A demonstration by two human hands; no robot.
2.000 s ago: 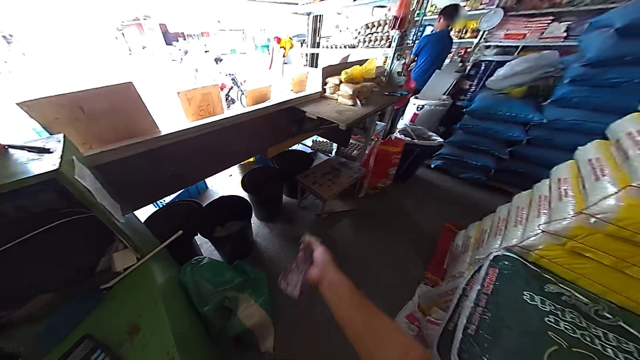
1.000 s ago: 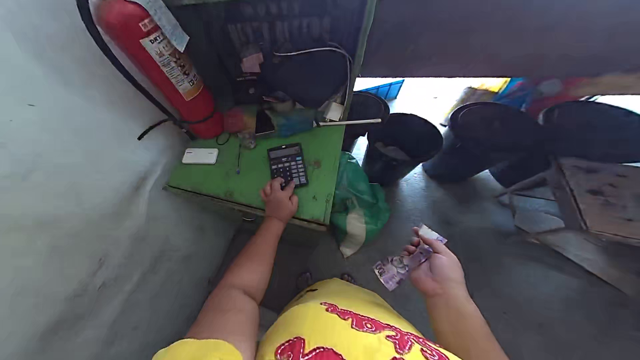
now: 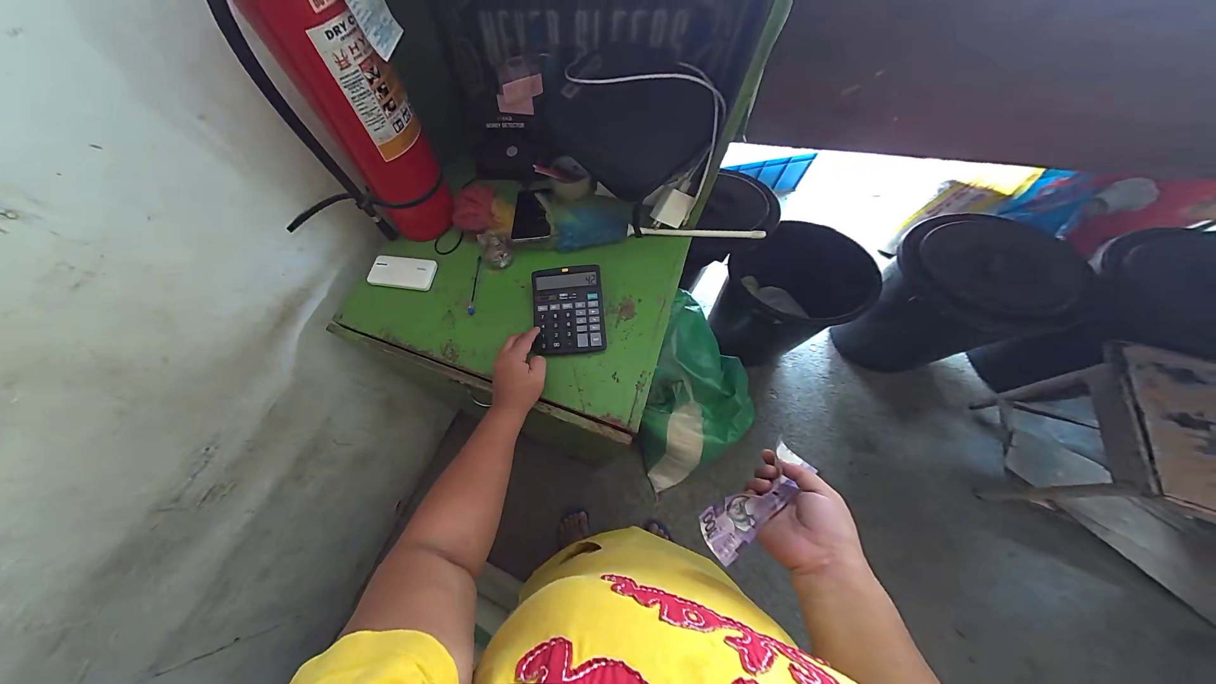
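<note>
A black desktop calculator (image 3: 568, 310) lies on the green desk top (image 3: 608, 380). My left hand (image 3: 520, 375) rests at its lower left corner, fingertips on the keys, holding nothing. Over the floor to the right, my right hand (image 3: 807, 518) holds a purple banknote (image 3: 746, 518), with a paler folded piece of paper at its fingertips. Left of the calculator lie a blue-tipped pen (image 3: 474, 287) and a white power bank or similar slab (image 3: 402, 273). Behind it are a dark phone (image 3: 531, 217) and a roll of tape (image 3: 571, 180).
A red fire extinguisher (image 3: 380, 123) stands at the desk's back left, beside the pale wall (image 3: 171, 380). Right of the desk are a green plastic bag (image 3: 703, 370), several black buckets (image 3: 798, 285) and a worn wooden stand (image 3: 1173, 418). A white stick (image 3: 703, 233) juts past the desk edge.
The view has swung from the shop floor down to the desk. Since one second ago, my left hand has shifted to the calculator's lower left corner; my right hand still holds the banknote.
</note>
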